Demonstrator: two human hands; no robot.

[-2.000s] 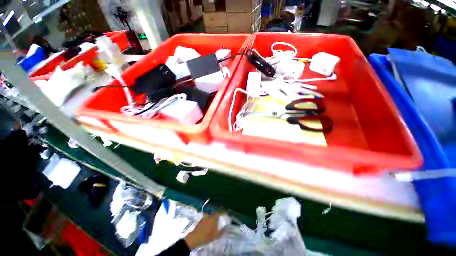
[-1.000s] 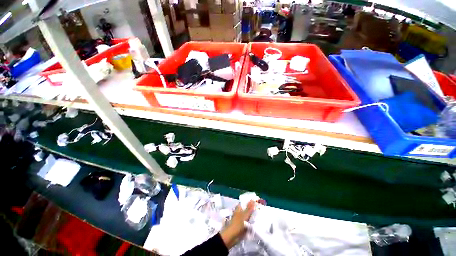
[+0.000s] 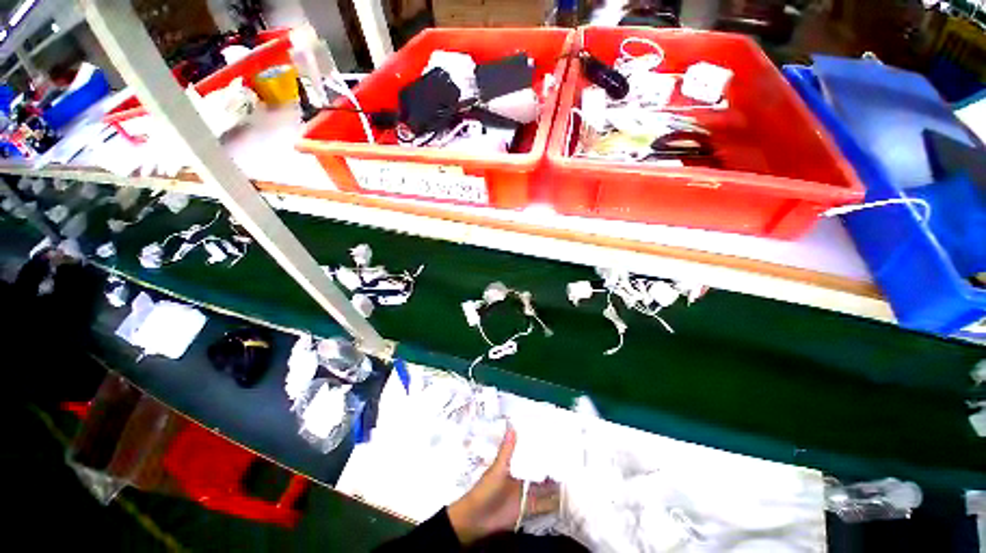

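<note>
My left hand (image 3: 492, 495), bare with a dark sleeve, is at the lower middle over a white sheet (image 3: 757, 499). Its thumb and fingers are around a white block (image 3: 530, 464), seemingly a power adapter. White corded adapters and crinkled clear bags (image 3: 443, 421) are heaped to its left. More shiny, blurred plastic (image 3: 638, 502) lies to its right. I cannot make out my right hand against this white, blurred area.
The green conveyor (image 3: 757, 373) carries several adapter clusters (image 3: 378, 283). Behind it are red bins (image 3: 692, 200), a blue bin (image 3: 919, 259) and a slanted white post (image 3: 238, 205). A bagged bundle (image 3: 324, 405) and a black item (image 3: 240, 356) lie left, a clear roll (image 3: 874, 497) right.
My view has shifted. A corded cluster now lies on the conveyor between the two groups seen there one second ago. My left hand has moved lower, nearer the bench's front edge.
</note>
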